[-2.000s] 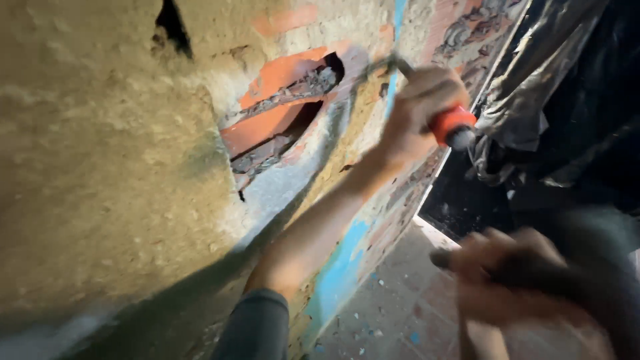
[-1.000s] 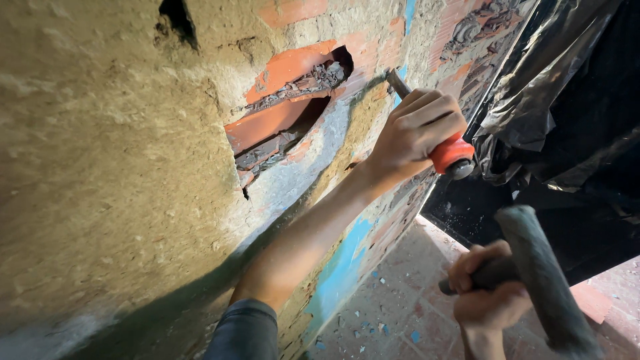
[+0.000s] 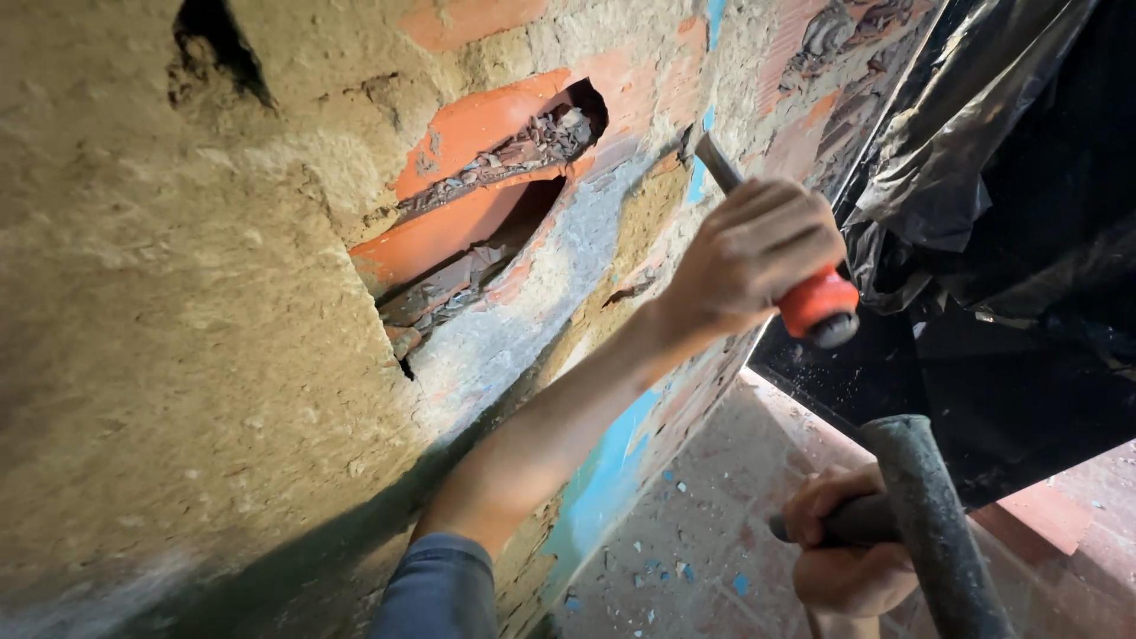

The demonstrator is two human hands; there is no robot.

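Observation:
My left hand (image 3: pixel 754 253) is closed around a cold chisel (image 3: pixel 719 164) with a red hand guard (image 3: pixel 818 303). The chisel's tip rests on or very near the wall beside a strip of blue paint. Lower right, my right hand (image 3: pixel 848 532) grips the dark handle of a hammer (image 3: pixel 941 532), whose thick metal head hangs between the camera and the floor, apart from the chisel. Left of the chisel, the brick and plaster wall (image 3: pixel 266 346) has a broken-open hollow clay brick (image 3: pixel 453 231), with rubble (image 3: pixel 541 142) lying in its cavities.
Black plastic sheeting (image 3: pixel 1021 222) hangs at the right, beyond the wall's edge. Paint chips and debris lie on the tiled floor (image 3: pixel 692 532) below. A reddish slab (image 3: pixel 1038 519) lies at the lower right. A dark hole (image 3: pixel 222 49) opens in the wall, upper left.
The hammer and my right hand were blurred by motion two seconds ago and are now sharper. My left hand keeps its hold on the chisel at much the same part of the wall.

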